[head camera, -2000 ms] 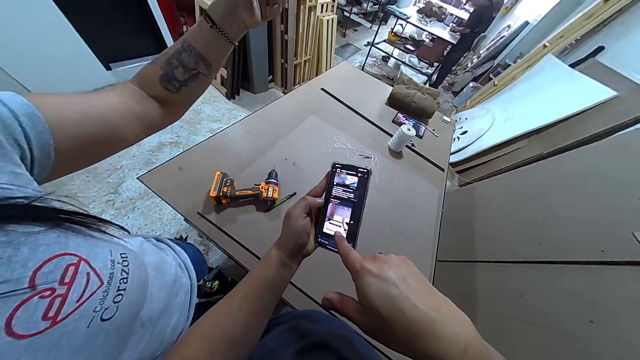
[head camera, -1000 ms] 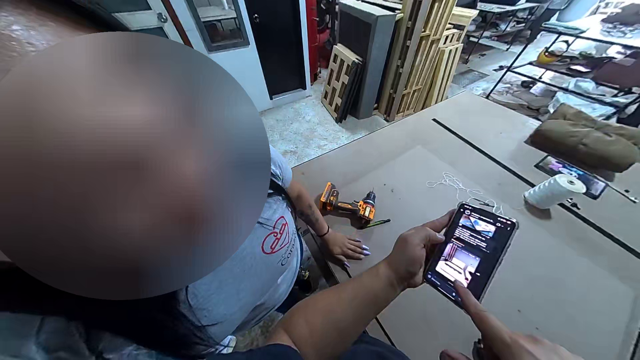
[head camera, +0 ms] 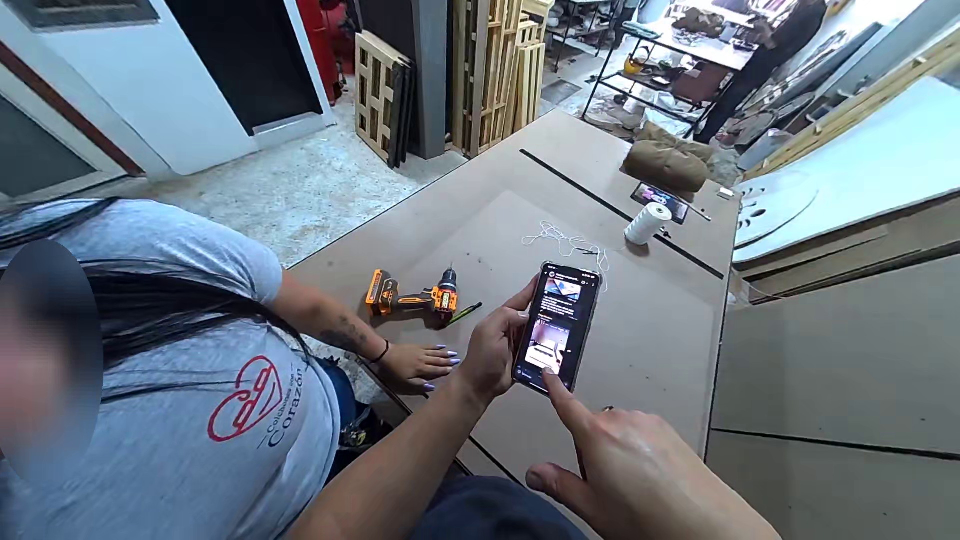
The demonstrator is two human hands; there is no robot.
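Note:
My left hand (head camera: 491, 349) grips a smartphone (head camera: 559, 326) with a lit screen, holding it upright over the table. The index finger of my right hand (head camera: 626, 450) points at the lower part of the screen, its tip at or very near the glass; that hand holds nothing. Left of the phone, an orange and black cordless drill (head camera: 412, 296) lies on the table beside a green and black pen-like tool (head camera: 463, 313). Behind the phone is a loose tangle of white cord (head camera: 562, 238), and a white spool of thread (head camera: 647, 225) stands farther back.
At the left, a co-worker in a grey T-shirt (head camera: 172, 315) rests a hand (head camera: 415, 365) on the table (head camera: 637, 337). A brown bundle (head camera: 664, 166) and a second lit device (head camera: 660, 202) lie at the far corner. Wooden frames (head camera: 375, 97) lean beyond; another person (head camera: 765, 64) stands at a back bench.
The co-worker's arm, raised two seconds ago, now has its hand on the table. My left hand still holds the phone, with my right index finger at its screen. The view has swung left and back.

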